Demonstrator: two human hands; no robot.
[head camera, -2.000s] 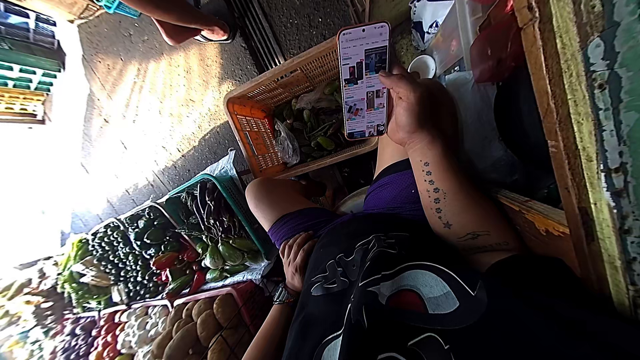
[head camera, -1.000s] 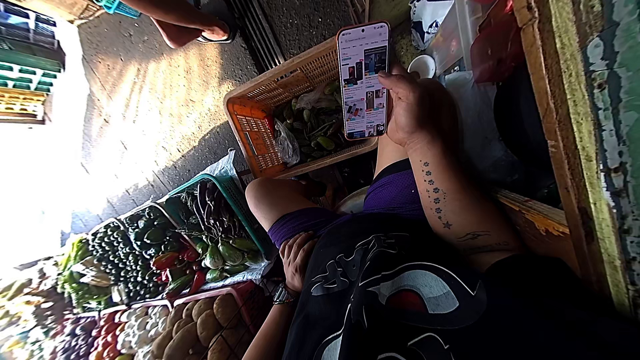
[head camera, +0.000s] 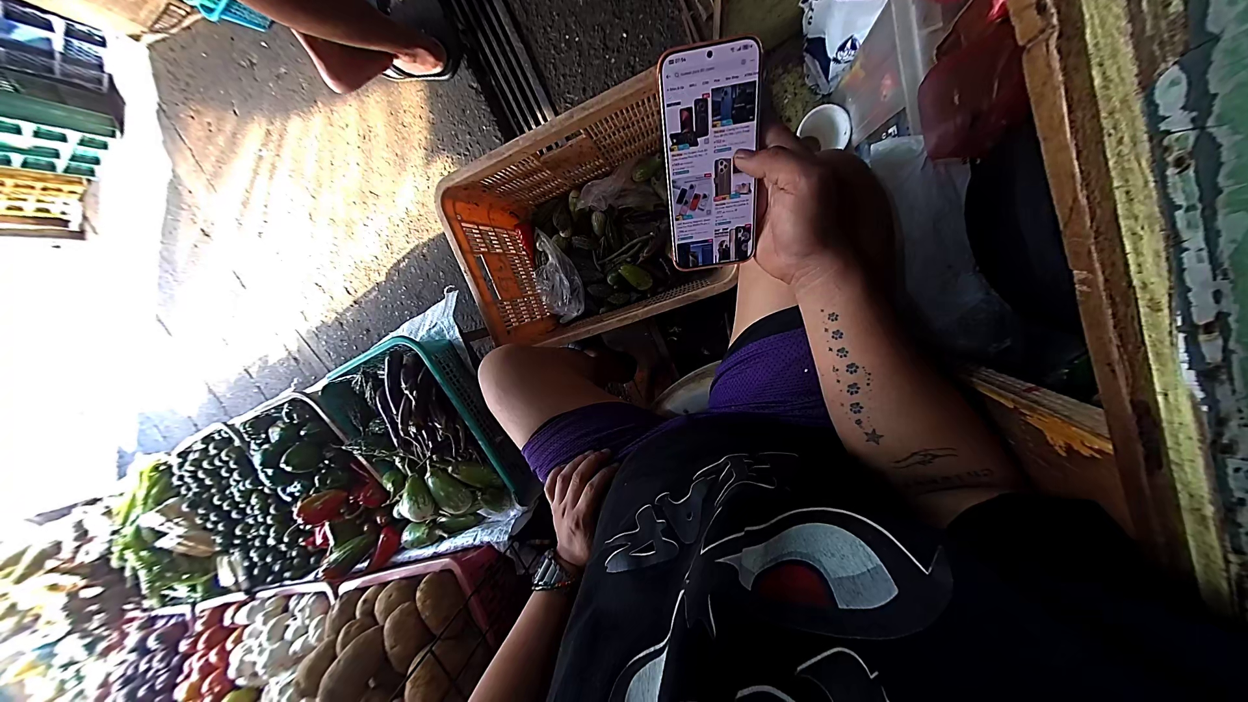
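Note:
My right hand holds a smartphone upright, its thumb over the right edge of the lit screen, which shows rows of product pictures; the other fingers are hidden behind it. Small tattoos run along that forearm. My left hand lies on my lap by the purple shorts, holding nothing, its fingers slightly apart, with a watch on the wrist. Behind the phone is an orange plastic crate with green vegetables and a clear plastic bag.
Crates of eggplants, peppers and brown root vegetables stand at the left. Another person's foot is on the pavement at the top. A white cup, plastic bags and a wooden edge lie to the right.

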